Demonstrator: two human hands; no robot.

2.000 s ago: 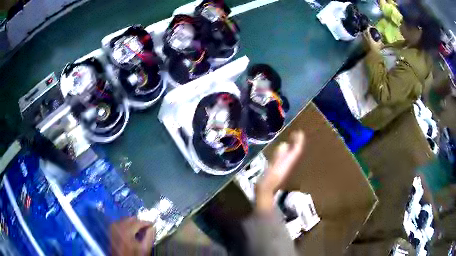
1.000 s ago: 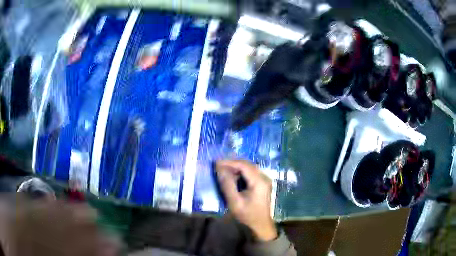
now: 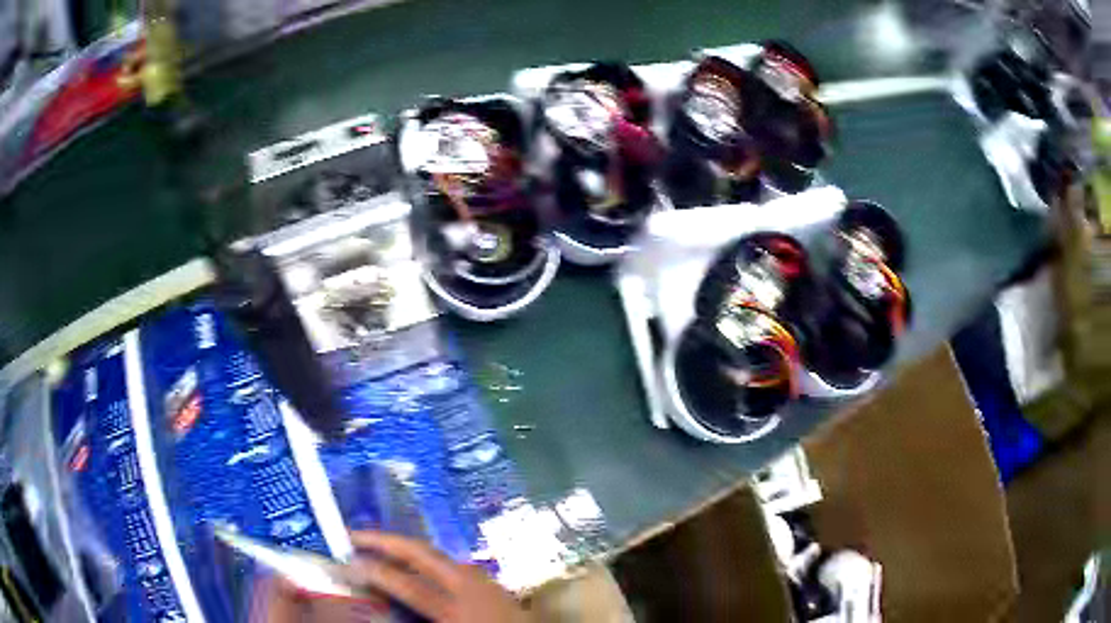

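My right hand (image 3: 420, 577) is low over the near edge of the blue printed mat (image 3: 250, 420), fingers bent and pointing left. My left hand (image 3: 290, 604) is blurred and cut off by the bottom edge, beside it. A pale, thin, blurred thing (image 3: 286, 562) lies at the fingers; I cannot tell whether either hand grips it. The black electric screwdriver (image 3: 286, 347) hangs over the mat, tip down. Open camera units stand to the right: one (image 3: 737, 353) shows a black bowl with orange and red wires, another (image 3: 481, 213) is in the back row.
A grey-white screw feeder (image 3: 319, 152) and a pale open-topped box (image 3: 356, 286) stand behind the mat. A cardboard box (image 3: 926, 487) with white-and-black units (image 3: 847, 584) is below the bench at right. White labels (image 3: 542, 535) lie near the front edge. Another unit (image 3: 1011, 128) is far right.
The view has swung left, then partly back right. My right hand has moved from above the cardboard box to the mat, and both hands are now close together at its near edge.
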